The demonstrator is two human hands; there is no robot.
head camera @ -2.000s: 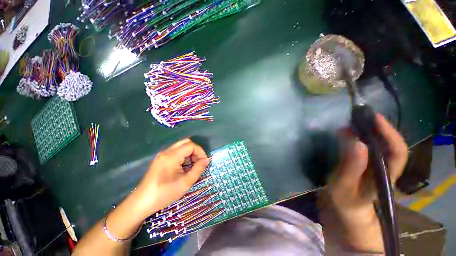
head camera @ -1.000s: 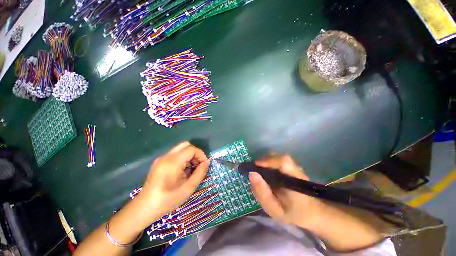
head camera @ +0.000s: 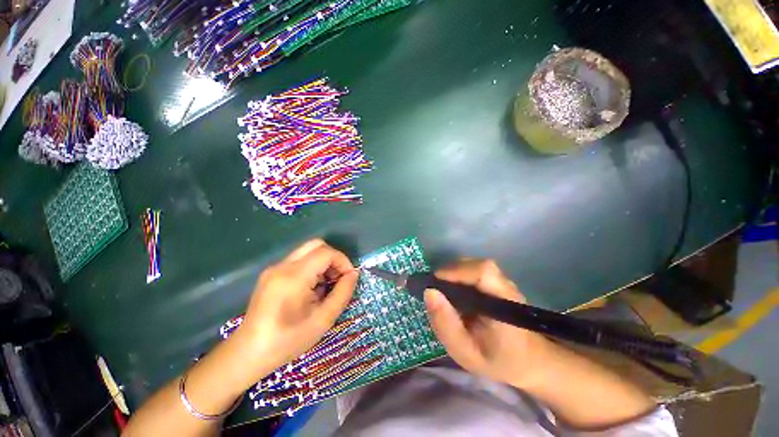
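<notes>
A green PCB panel (head camera: 401,320) lies at the bench's front edge, its left part covered by rows of connector leads (head camera: 320,371). My left hand (head camera: 303,294) is over the panel's upper left with thumb and finger pinched on a thin lead end; most of that lead is hidden by the hand. My right hand (head camera: 483,320) holds the black soldering iron (head camera: 530,317), its thin tip at the panel's upper left beside my left fingertips. A loose lead pile (head camera: 303,147) lies behind the panel, plugs to the left.
A cup of grey silvery material (head camera: 574,98) stands back right, a black cord (head camera: 683,171) beside it. Finished panels (head camera: 282,34) lie at the far side. Bundled leads (head camera: 94,102), a spare PCB panel (head camera: 85,222) and a small bunch of leads (head camera: 152,245) are at left.
The soldering iron in my right hand has moved from the cup down to the panel beside my left fingertips. My left hand has stayed nearly in place. The view has shifted slightly.
</notes>
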